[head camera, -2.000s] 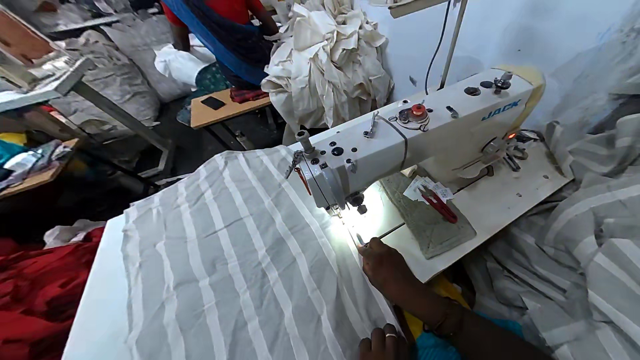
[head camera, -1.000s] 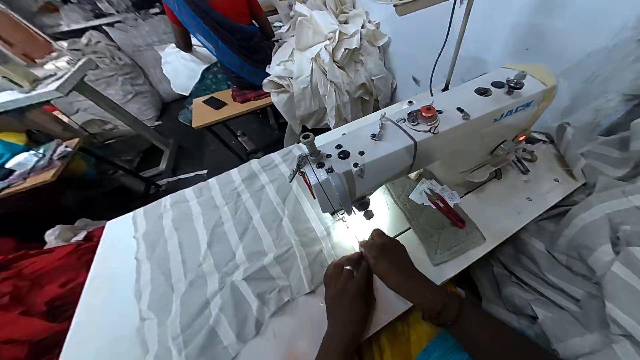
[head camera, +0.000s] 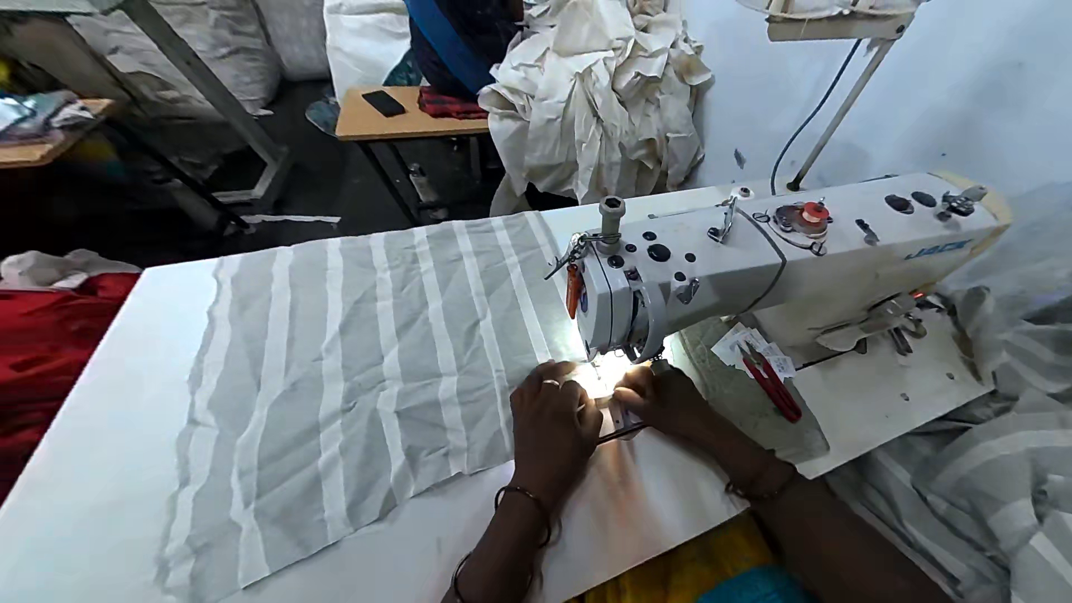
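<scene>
A grey fabric with white stripes (head camera: 385, 360) lies over the white table, its right edge reaching the needle area of a Jack sewing machine (head camera: 720, 260). My left hand (head camera: 553, 419) rests at that edge, left of the lit needle area, fingers bent down and pinching the fabric's edge. Just right of the needle, my right hand (head camera: 666, 398) has its fingertips together by the presser foot; what they touch is hidden by glare and the fingers. Red-handled thread snips (head camera: 770, 385) lie on paper labels (head camera: 748, 345) over a green-grey mat (head camera: 712, 368) on the machine bed.
More striped fabric (head camera: 971, 477) is heaped at the right. Behind the table are a person's blue garment (head camera: 456, 42), a pile of cream cloth (head camera: 599, 92) and a small wooden table (head camera: 402, 121) bearing a phone (head camera: 383, 103). Red cloth (head camera: 59, 352) lies at the left.
My left hand, low near the table's front edge at first, has come up to the needle area beside my right hand. The striped fabric's front edge has shifted back from the table's front. The view has shifted.
</scene>
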